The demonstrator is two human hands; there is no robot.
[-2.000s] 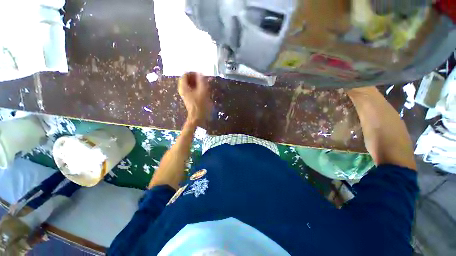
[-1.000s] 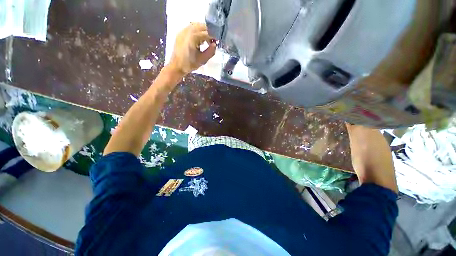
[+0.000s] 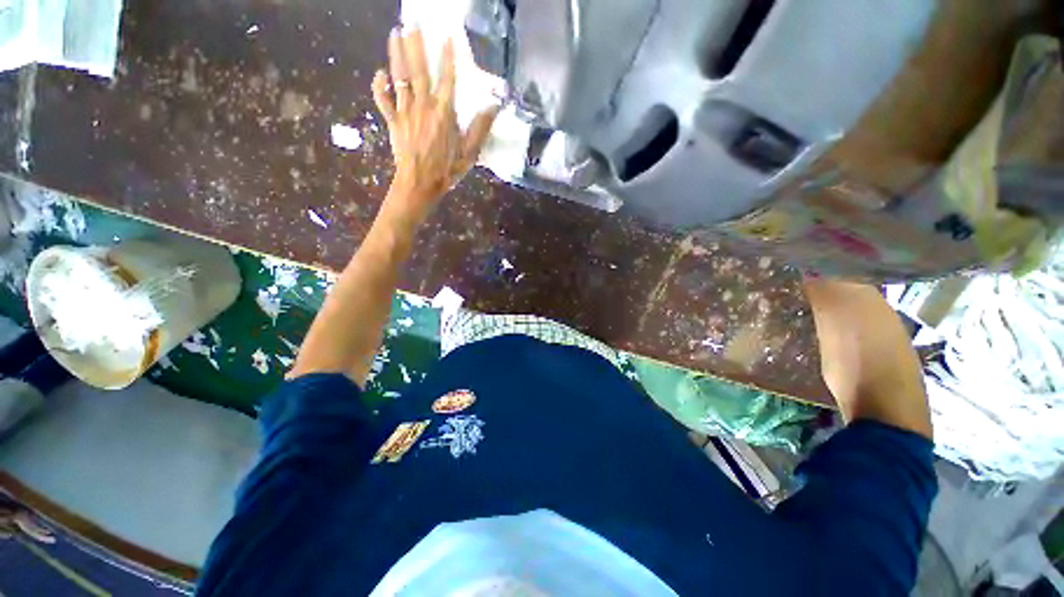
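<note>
The cloth cutting machine [image 3: 700, 105] fills the upper right with its silver-grey vented housing. Its metal base plate [image 3: 572, 184] shows low at its left. The white fabric stack [image 3: 441, 16] lies at the top centre, left of the machine and partly hidden by it. My left hand [image 3: 429, 123] lies flat at the stack's left edge, fingers spread and pointing away, holding nothing. My right hand is hidden behind the machine; only the forearm shows below the housing.
Cut pieces [image 3: 61, 35] lie at the table's upper left. A small offcut [image 3: 347, 137] lies on the brown table [image 3: 233, 152]. A scrap bucket [image 3: 198, 286] stands below the table at left. A tangled scrap bundle [image 3: 1003, 373] is at right.
My left hand has gone from curled fingers at the machine's left edge to spread flat, slightly further left. Earlier it was lower, over the table edge. The machine has shifted slightly left since one second ago.
</note>
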